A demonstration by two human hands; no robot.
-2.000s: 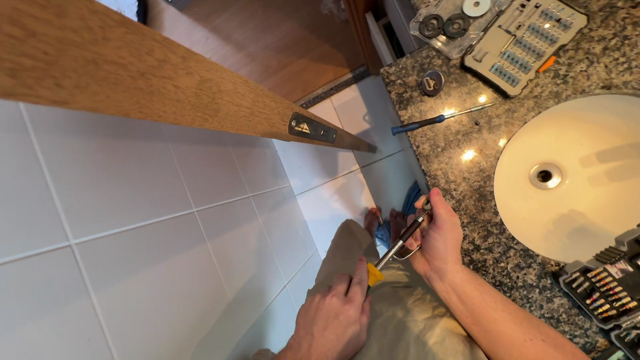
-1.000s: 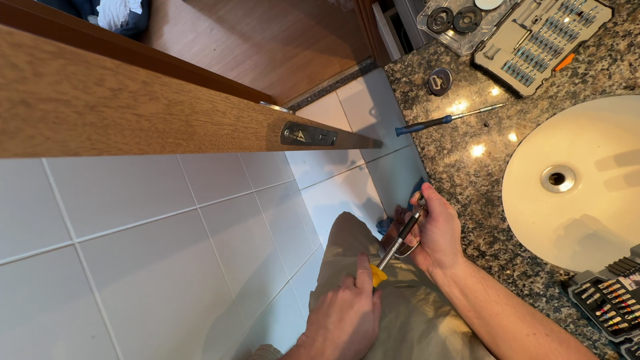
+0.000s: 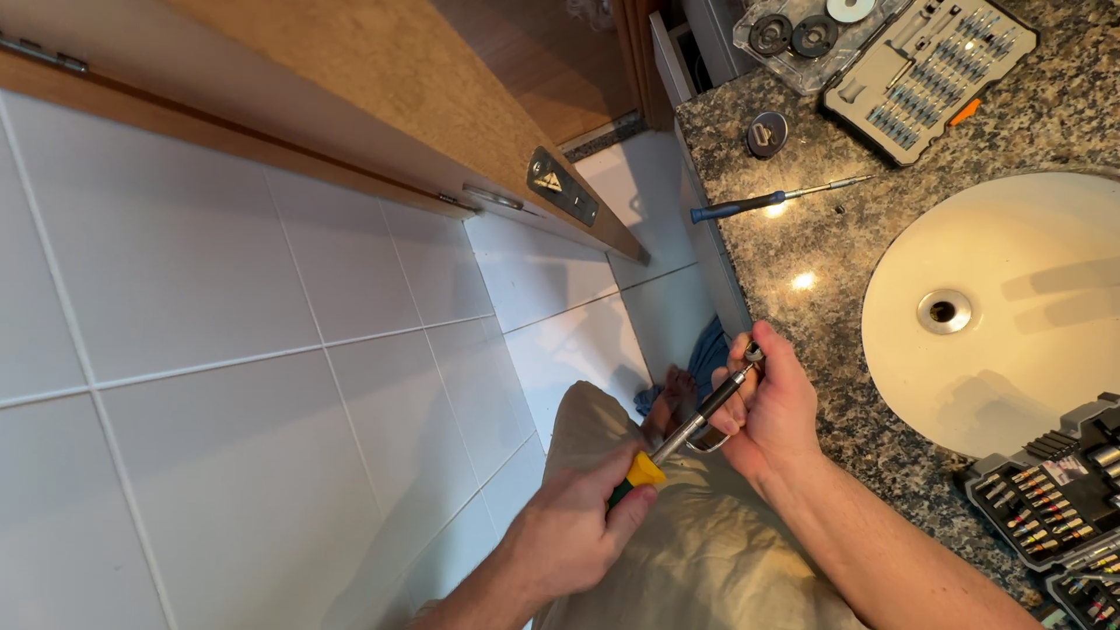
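My left hand is closed round the yellow and green handle of a screwdriver, whose shaft points up and to the right. Between the thumb and fingers of my right hand is a small metal fitting; the screwdriver's tip meets it, though the fingers hide most of that contact. A thin curved metal piece hangs below the same hand, and what it joins is hidden. Both hands are over my lap, beside the counter's edge.
The granite counter bears a blue precision screwdriver, a round metal part, a bit case, a clear tray with discs and a socket and bit set. A sink basin is set in it. A wooden door stands at the left.
The view has shifted, and the door stands at a different angle in it. Both hands keep their hold on the screwdriver and the fitting.
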